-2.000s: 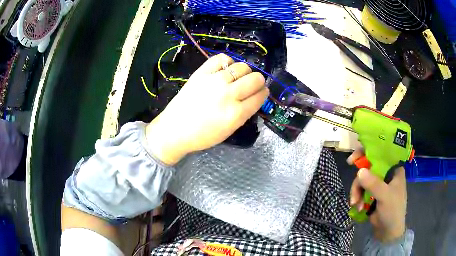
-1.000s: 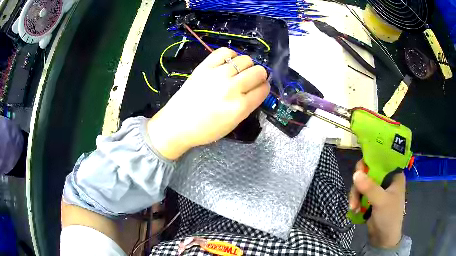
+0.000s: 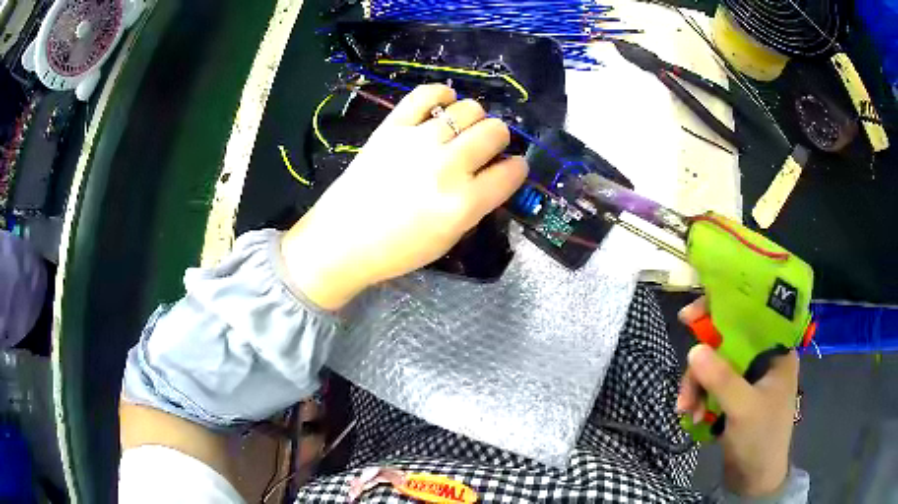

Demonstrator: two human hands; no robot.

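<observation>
My right hand [image 3: 743, 399] holds the green soldering gun [image 3: 750, 281]. The gun's purplish barrel points left, its tip at the small circuit board [image 3: 558, 224] in the square black cover [image 3: 591, 165]. A blue component [image 3: 530, 201] sits at the board's left end. My left hand [image 3: 418, 187] is over the black housing [image 3: 537, 69], fingertips pinched beside the blue component. A reddish wire [image 3: 372, 96] runs into this hand; its fingertips are partly hidden. Yellow-green wire [image 3: 443, 69] lies in the housing, and a thin blue wire runs to the cover.
Blue lead wires [image 3: 492, 14] lie beyond the housing. Dark-handled pliers [image 3: 679, 87] lie on the pale board [image 3: 714, 187]. Bubble wrap [image 3: 492, 364] covers my lap. A spiral-grille fan [image 3: 788, 25] and round dark dish [image 3: 822, 120] are at right. The conveyor's pale edge [image 3: 241, 138] is at left.
The reddish wire at my left hand lies lower and shows less than before. The smoke seen near the tip one second ago is gone. The gun has shifted slightly, and my right hand's fingers have moved on its grip.
</observation>
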